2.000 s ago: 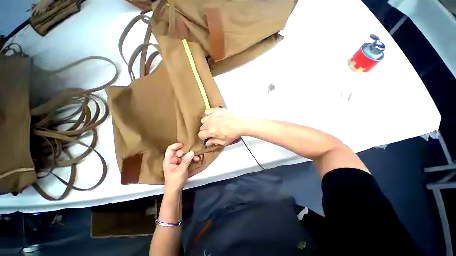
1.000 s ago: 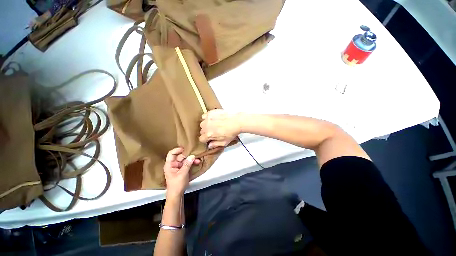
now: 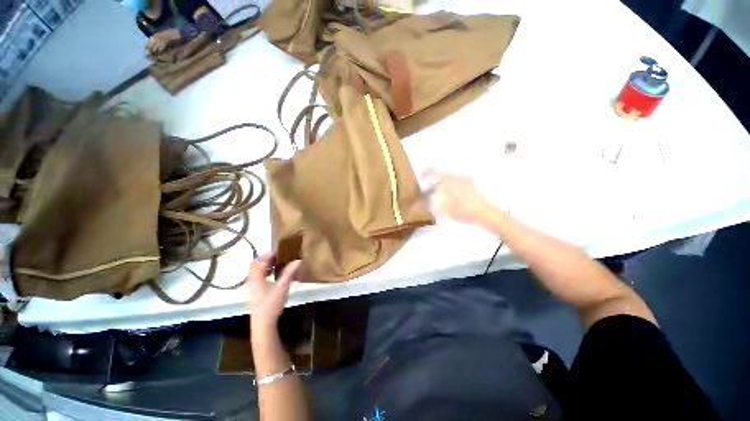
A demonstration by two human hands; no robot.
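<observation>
A tan-brown bag body (image 3: 321, 197) lies on the table in front of me, with a pale yellow zip line (image 3: 385, 156) along its right part. My left hand (image 3: 271, 284) is at its lower left corner, with thumb and fingers around the dark red-brown trim patch (image 3: 288, 252). My right hand (image 3: 451, 196) is blurred just off the bag's right edge. A small dark shape shows by its fingers, and I cannot tell if it is a tool. A thin dark cord (image 3: 494, 257) hangs over the table edge below my right forearm.
Another brown bag (image 3: 444, 62) lies behind. Waiting bags (image 3: 90, 205) and tangled straps (image 3: 210, 197) are at the left. A red can (image 3: 641, 92) stands at the right, and a small round piece (image 3: 510, 147) lies nearer. Another person's hand (image 3: 163, 41) is at the far left.
My left hand has moved from the bag's lower edge to its lower left corner. My right hand has come off the bag to the right. The view has shifted left.
</observation>
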